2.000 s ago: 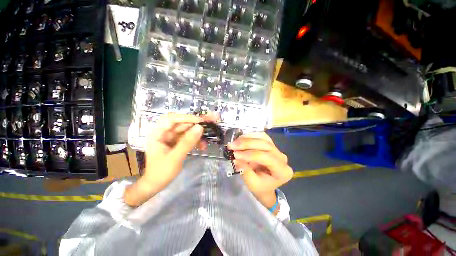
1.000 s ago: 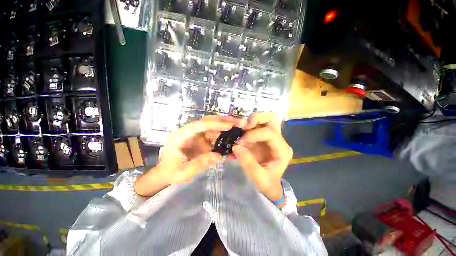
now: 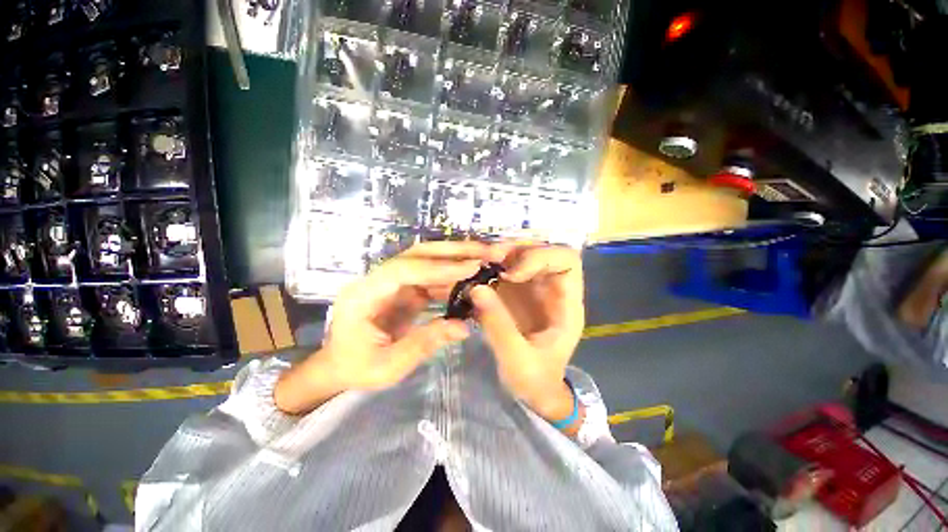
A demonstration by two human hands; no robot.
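Note:
A small black round housing (image 3: 473,291) is held between my two hands, in front of my chest at the near edge of the clear blister tray (image 3: 296,249). My left hand (image 3: 390,317) grips it from the left with thumb and fingers. My right hand (image 3: 535,312) grips it from the right, thumb across its near side. The housing is tilted, and a pale spot shows on it. My fingers hide much of it, so any inner part cannot be told. The clear tray has dark parts in its pockets under strong glare.
The black blister tray (image 3: 220,312) with silvery-black parts is at left. A metal strip (image 3: 233,47) lies by a white label card (image 3: 260,23). The machine (image 3: 769,114) with a red button (image 3: 734,179) and wooden board (image 3: 655,203) are at right, above a blue stool (image 3: 743,275).
Two seconds ago my hands were farther apart with separate dark pieces; they have come together on one housing. Since one second ago the housing has turned and shows more edge-on.

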